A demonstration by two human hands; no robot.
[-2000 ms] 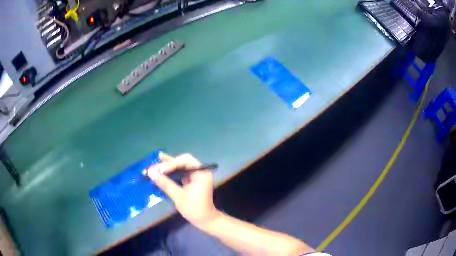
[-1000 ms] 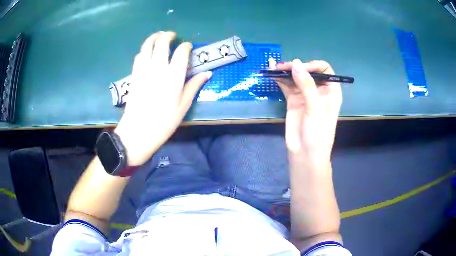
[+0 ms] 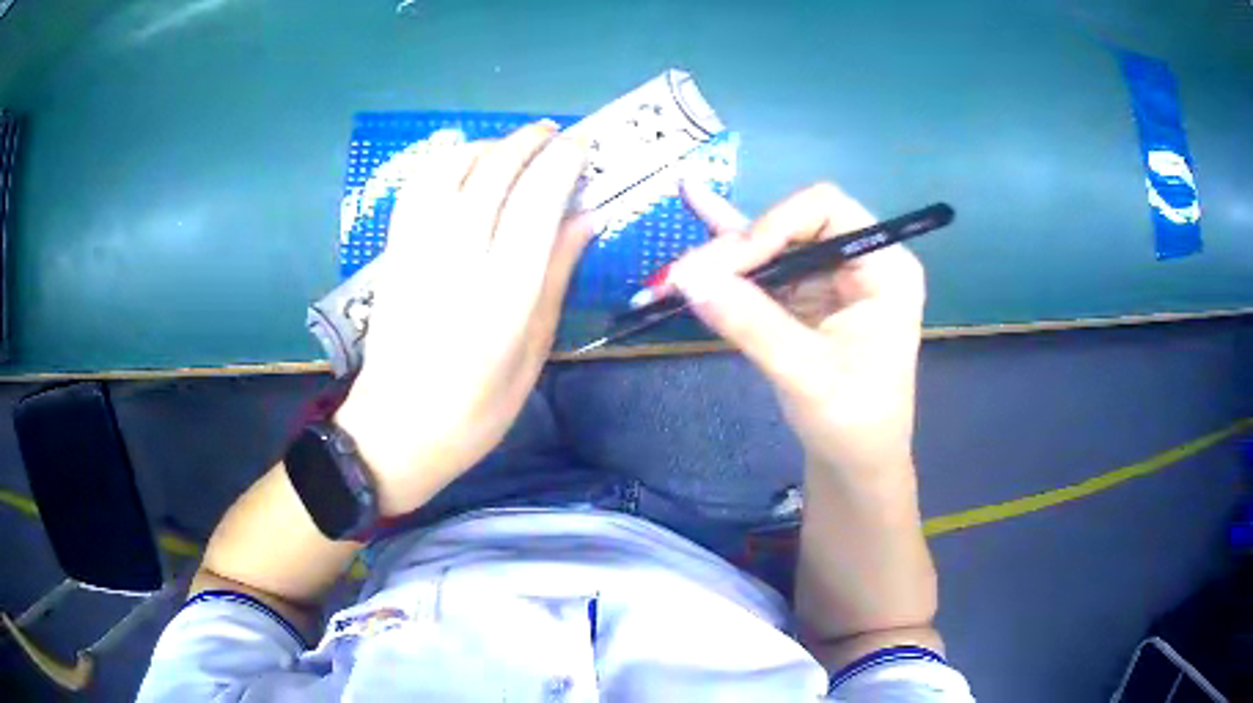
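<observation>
A pale grey bar housing [image 3: 646,137] lies tilted over the blue carrier sheet [image 3: 392,179], with its right end higher in the frame. My left hand [image 3: 474,295] is laid over the bar's middle and holds it; that part of the bar is hidden. My right hand [image 3: 825,302] holds black tweezers [image 3: 852,245] between thumb and fingers. The tweezer tip points down-left, near the bench's front edge. I cannot tell whether anything is in the tip.
A narrow blue strip [image 3: 1165,158] lies on the green mat [image 3: 962,124] at the right. A dark ribbed block [image 3: 7,234] is cut off at the left edge. A black chair back [image 3: 89,481] stands below the bench at the left.
The bar is steeper and whiter in glare. The tweezer tip has moved left and down, from the sheet to near the bench edge. My left hand has stayed on the bar.
</observation>
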